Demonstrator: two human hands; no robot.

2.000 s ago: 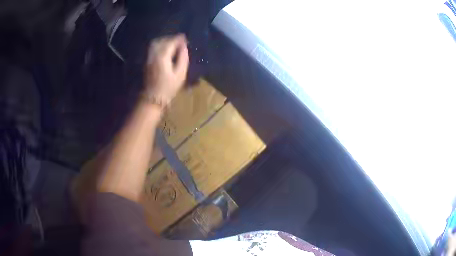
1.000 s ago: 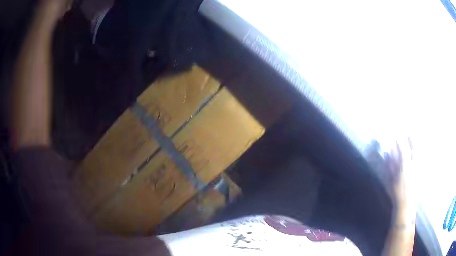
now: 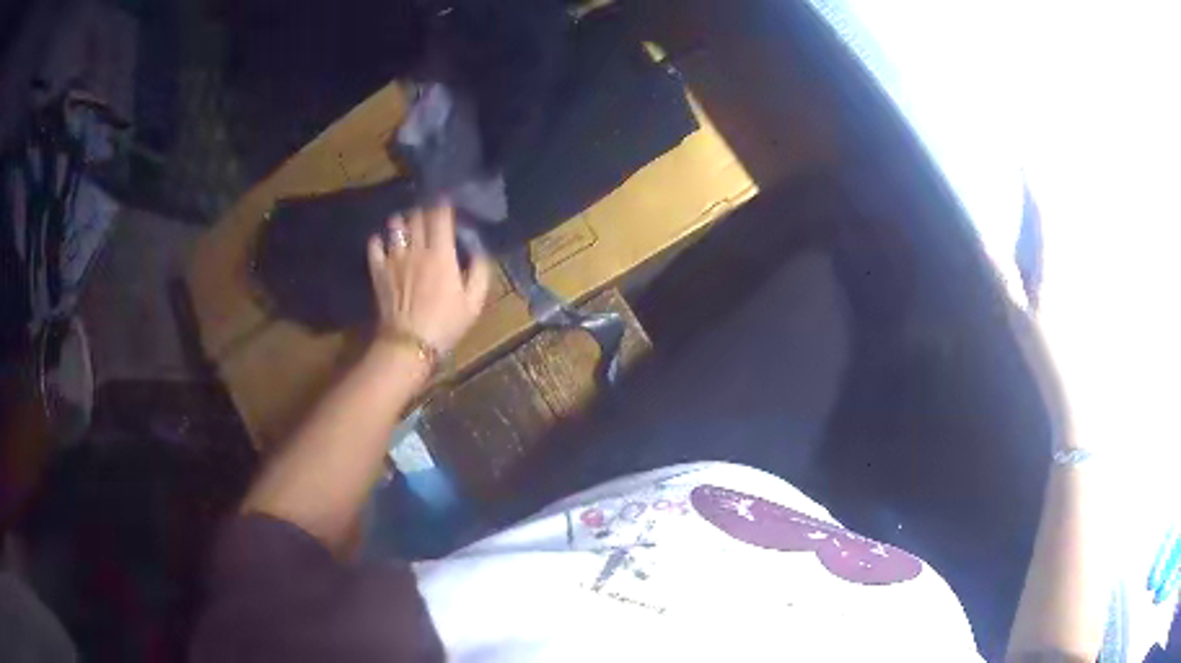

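Black cloth [image 3: 330, 253] lies over the cardboard box below the table. A larger dark cloth [image 3: 602, 130] covers the box's upper part. Small grey pieces [image 3: 447, 149] lie between them, blurred. My left hand [image 3: 427, 279] rests back up on the black cloth, fingers somewhat apart, fingertips at the grey pieces; no grip shows. My right hand [image 3: 1023, 292] is at the table edge on the right, mostly lost in glare, near a thin dark shape; its fingers cannot be made out.
The brown cardboard box [image 3: 699, 181], with a loose grey strap [image 3: 563, 311], stands left of the bright white table [image 3: 1101, 117]. Blue scissor-like loops [image 3: 1166, 570] show at the lower right edge. Blurred cloth or clutter [image 3: 65, 233] is at the far left.
My left hand has come from the upper left onto the box. Black cloth and grey pieces now cover much of the box top. My right hand has moved up along the table edge.
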